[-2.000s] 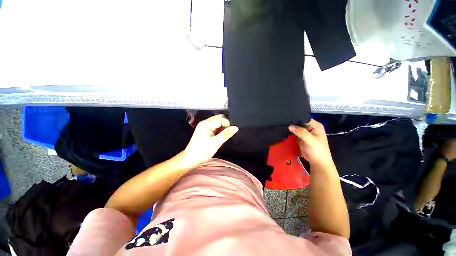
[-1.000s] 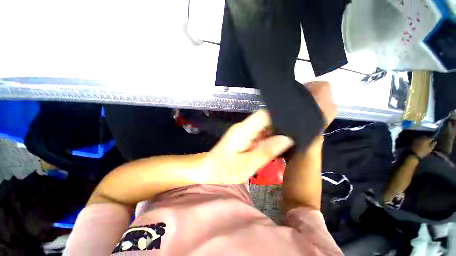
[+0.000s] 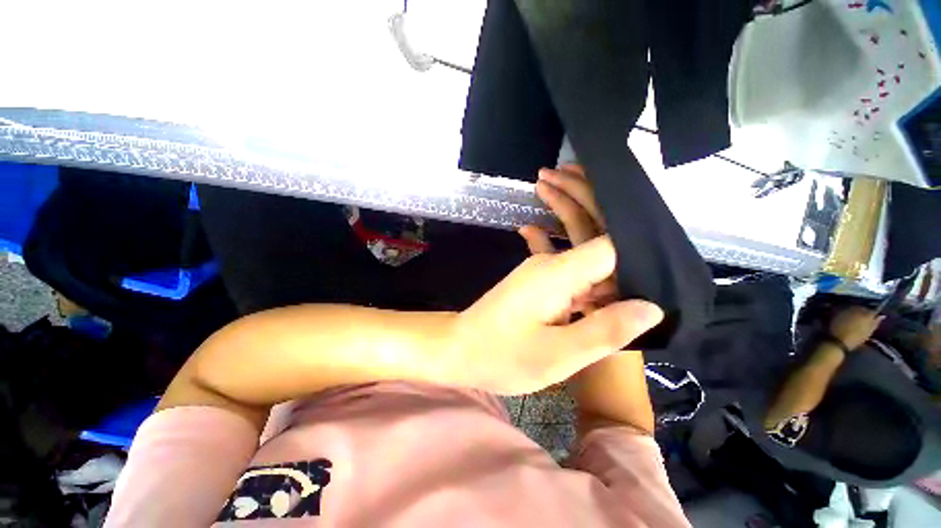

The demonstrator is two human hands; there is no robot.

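A long matte black fabric panel (image 3: pixel 619 134) hangs from the white table over its front edge, its lower end folded and twisted. My left hand (image 3: pixel 552 309) grips the folded end between thumb and fingers. My right hand (image 3: pixel 568 206) is behind the fabric and my left hand; its fingers show at the table edge, and its hold on the cloth is hidden. A narrower black piece (image 3: pixel 689 93) lies to the right of the panel. Another black edge (image 3: pixel 511 113) lies flat at the left. The needle area is not visible.
The white sewing machine head (image 3: pixel 836 83) is at upper right. Small dark snips (image 3: pixel 776 179) lie on the table (image 3: pixel 206 72) below it. Blue bins (image 3: pixel 155 281) with dark cloth are at lower left. Another person's arm (image 3: pixel 815 382) is at right.
Two seconds ago my hands held the panel's lower corners apart. The hands have come together and crossed, and the panel end is now folded and twisted. The view has tilted.
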